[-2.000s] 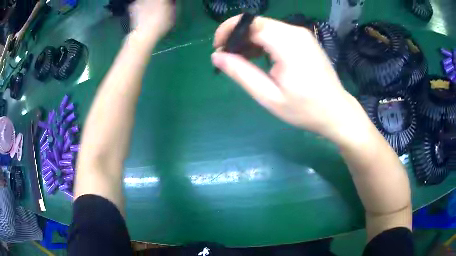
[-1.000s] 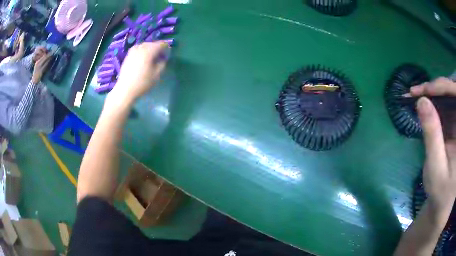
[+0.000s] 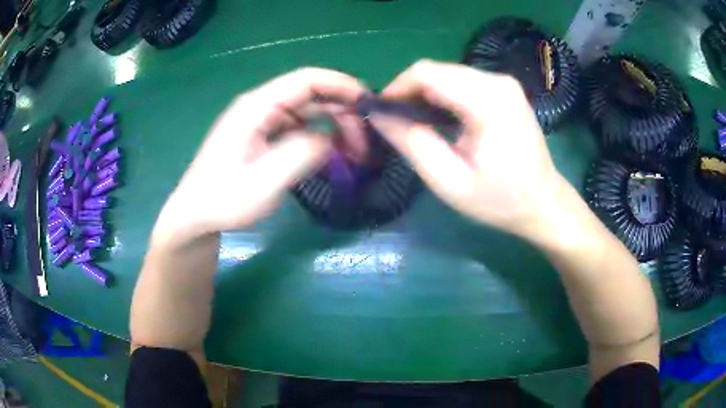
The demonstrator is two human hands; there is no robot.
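A black round ribbed fan housing [image 3: 374, 209] lies on the green table in front of me, its upper part hidden by my hands. My left hand [image 3: 275, 147] is above its left side, holding a purple battery [image 3: 343, 182] that hangs over the ribs, blurred. My right hand [image 3: 470, 143] grips a slim dark tool [image 3: 414, 111], whose tip meets the left fingertips above the housing. Battery leads cannot be made out in the blur.
A loose pile of purple batteries [image 3: 83, 187] lies at left beside a long dark strip [image 3: 38, 215]. Several ribbed housings [image 3: 634, 203] are grouped at right, near a grey metal upright [image 3: 605, 25]. Two more housings [image 3: 171, 22] lie at the far left.
My left hand has left the battery pile and now holds a battery over the housing. My right hand has come in from the right with the tool. The view has turned back from the left.
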